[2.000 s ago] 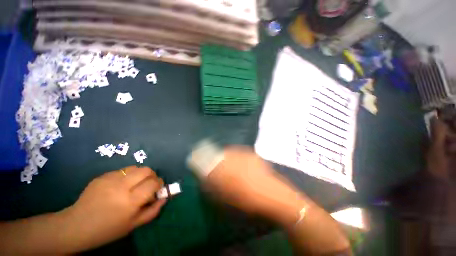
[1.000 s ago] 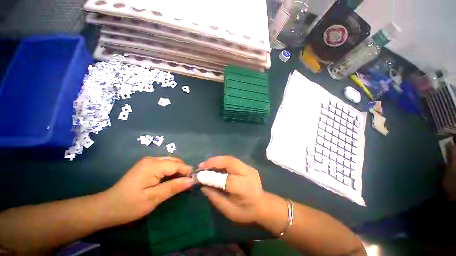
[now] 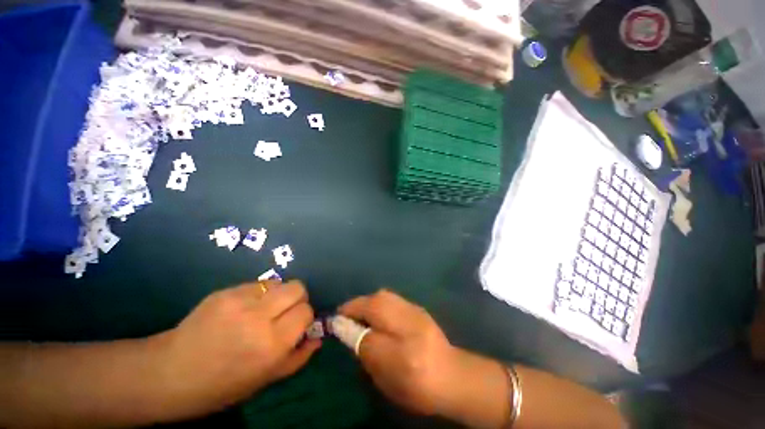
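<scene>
My left hand (image 3: 252, 339) and my right hand (image 3: 398, 348) meet at the bottom centre. Between their fingertips is a small square component (image 3: 316, 328), mostly hidden by the fingers. My left fingers close on its left side. My right fingers, with a white wrap on one, touch its right side. A green grooved plate (image 3: 306, 398) lies flat below the hands, partly covered by them. A peeled white liner (image 3: 269, 275) shows just above my left fingers. Several more liners (image 3: 283, 255) lie loose above it.
A large liner pile (image 3: 126, 126) lies beside a blue bin (image 3: 29, 126) at left. Stacked trays (image 3: 335, 42) stand behind, with a stack of green plates (image 3: 449, 138) in front. A white pad (image 3: 537, 201) with component rows lies at right. Behind it are a black item (image 3: 671, 29) and a bottle (image 3: 671, 84).
The camera view has shifted. A white liner now shows above my left fingers where none showed before. Both hands remain together around the small component.
</scene>
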